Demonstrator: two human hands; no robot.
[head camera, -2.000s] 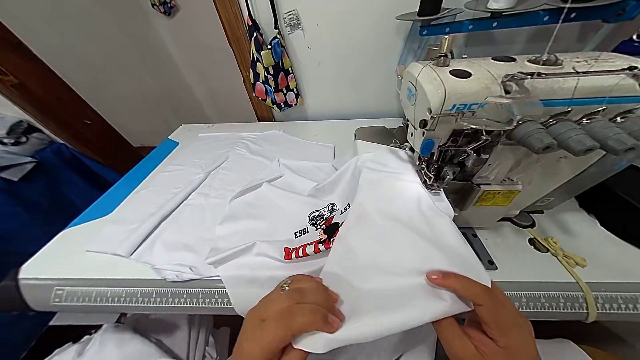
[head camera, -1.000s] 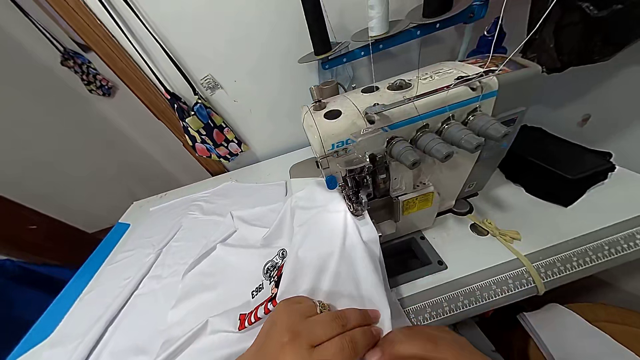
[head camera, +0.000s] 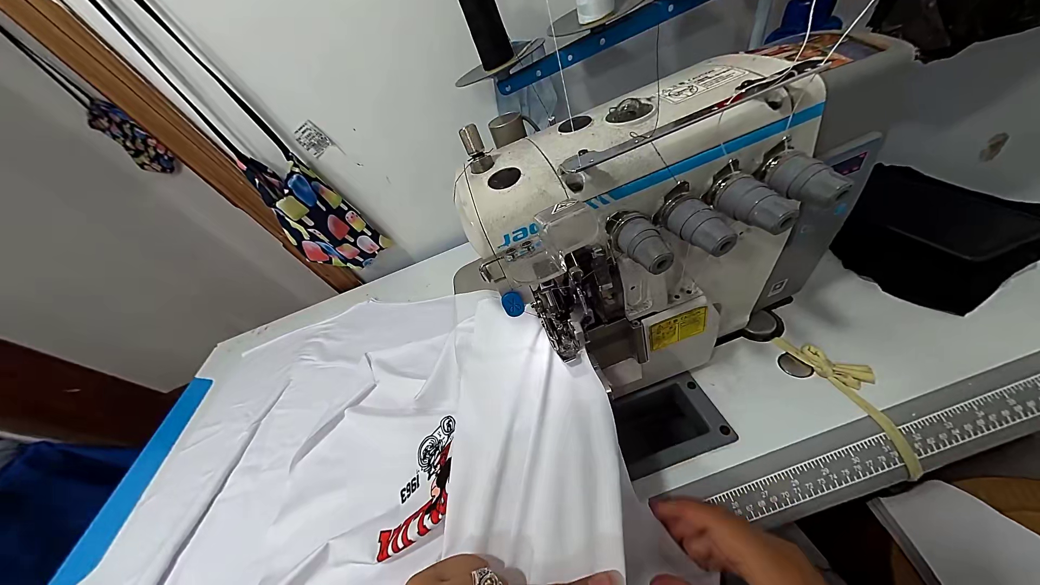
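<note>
A white printed fabric garment piece (head camera: 325, 422) lies over the sewing table, with one edge under the presser foot (head camera: 562, 333) of a Jack overlock sewing machine (head camera: 650, 179). At the bottom edge of the view my left hand (head camera: 463, 571), wearing a ring, rests on the fabric, mostly cut off; its fingers are largely hidden. My right hand (head camera: 731, 543) is at the fabric's right edge near the table's front, its fingertips at the cloth. Whether it pinches the cloth is not clear.
A ruler tape (head camera: 812, 479) runs along the table's front edge, with a yellowish tied band (head camera: 873, 406) over it. Black fabric (head camera: 934, 236) lies right of the machine. Thread cones (head camera: 486, 36) stand behind. Patterned pouches (head camera: 317, 215) hang at the left wall.
The view has swung toward the machine. My right hand has moved away from my left hand, to the right; one second ago they were together on the fabric.
</note>
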